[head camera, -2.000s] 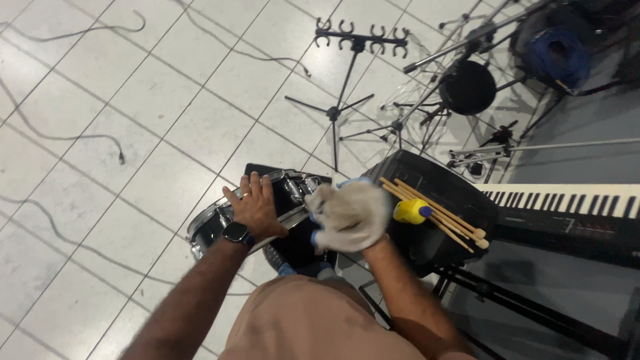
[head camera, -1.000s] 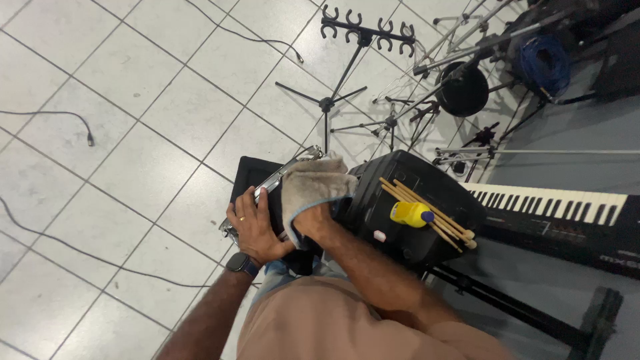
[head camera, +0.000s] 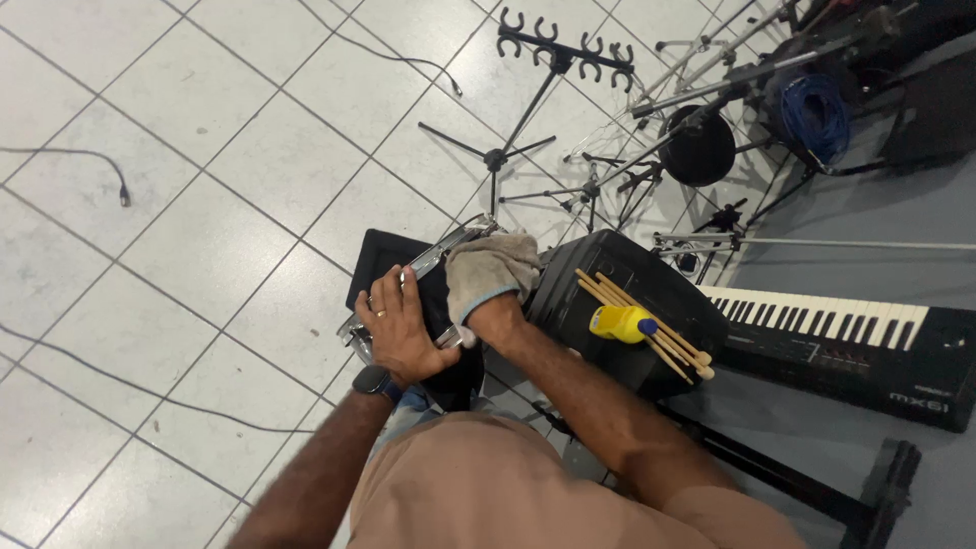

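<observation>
A black drum with chrome hardware (head camera: pixel 436 255), likely a snare, is tilted on its side in front of my body. My left hand (head camera: pixel 400 328), with a ring and a dark watch, grips its rim and shell. A grey-beige cloth (head camera: pixel 492 271) with a blue edge covers my right hand (head camera: pixel 494 309) like a mitt and lies against the drum's right side; the fingers are hidden inside it. To the right, a yellow bottle with a blue cap (head camera: pixel 621 324) and several wooden drumsticks and mallets (head camera: pixel 671 333) rest on a black case (head camera: pixel 568 267).
A black flat-topped object (head camera: pixel 374 255) stands behind the drum. Ahead is a tripod rack with hooks (head camera: pixel 568 57); metal stands (head camera: pixel 591 191) and a round black pad (head camera: pixel 697 146) are at its right. A keyboard (head camera: pixel 839 358) stands at the right. Cables (head camera: pixel 252 423) lie on the tiled floor.
The drum has been tipped from a flatter position onto its side. The cloth on my right hand has moved from over the drum's right edge to its side, and my left hand has shifted along the rim.
</observation>
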